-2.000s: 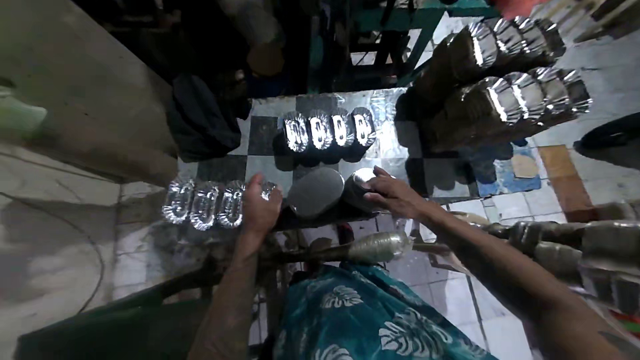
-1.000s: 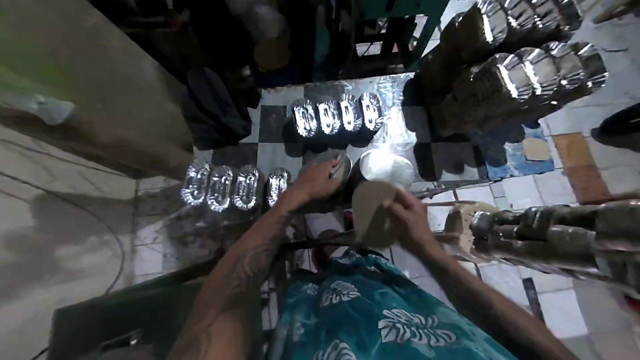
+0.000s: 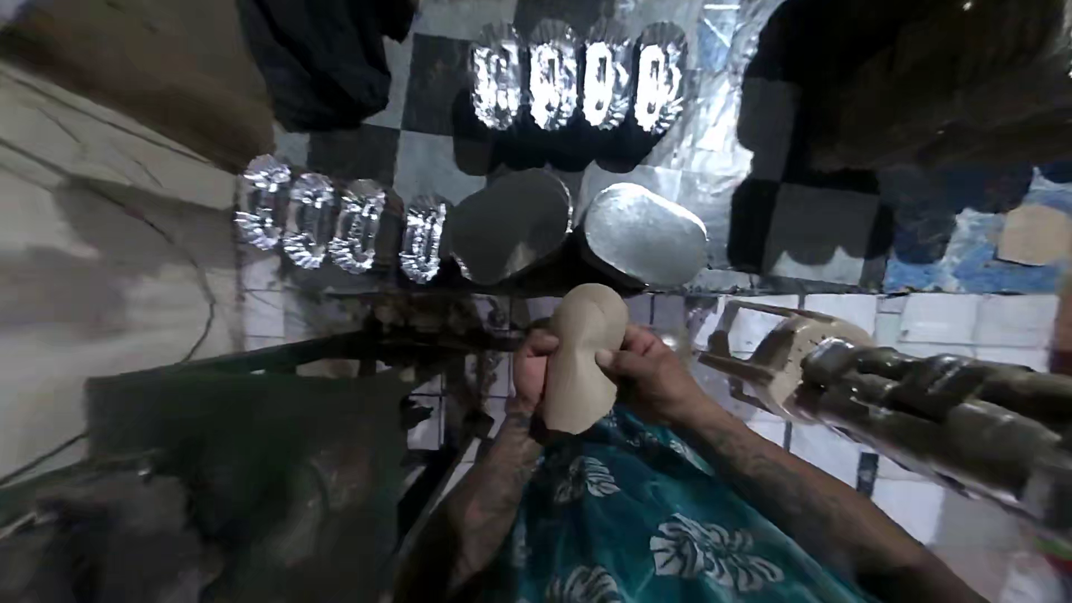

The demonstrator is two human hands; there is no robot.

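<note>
Both of my hands hold a pale tan oval sheet (image 3: 578, 389) over my lap, its sides bent inward. My left hand (image 3: 533, 368) grips its left edge, and my right hand (image 3: 649, 368) pinches the right edge with the thumb on top. Just beyond, at the near edge of the checkered table, lie a dark grey oval piece (image 3: 511, 224) and a shiny silver oval piece (image 3: 645, 233). To the left stands a row of several crimped foil cups (image 3: 310, 219); farther back is another row of foil cups (image 3: 578, 75).
A dark cloth (image 3: 322, 63) lies at the back left of the checkered table (image 3: 427, 159). Stacked, shiny tubular pieces (image 3: 938, 402) extend at the right, beside a tan end piece (image 3: 787, 356). A dark green surface (image 3: 251, 461) is at lower left.
The tan sheet, flat in my right hand one second ago, is now bent between both hands nearer my lap. My left hand has left the oval pieces. The view has shifted closer.
</note>
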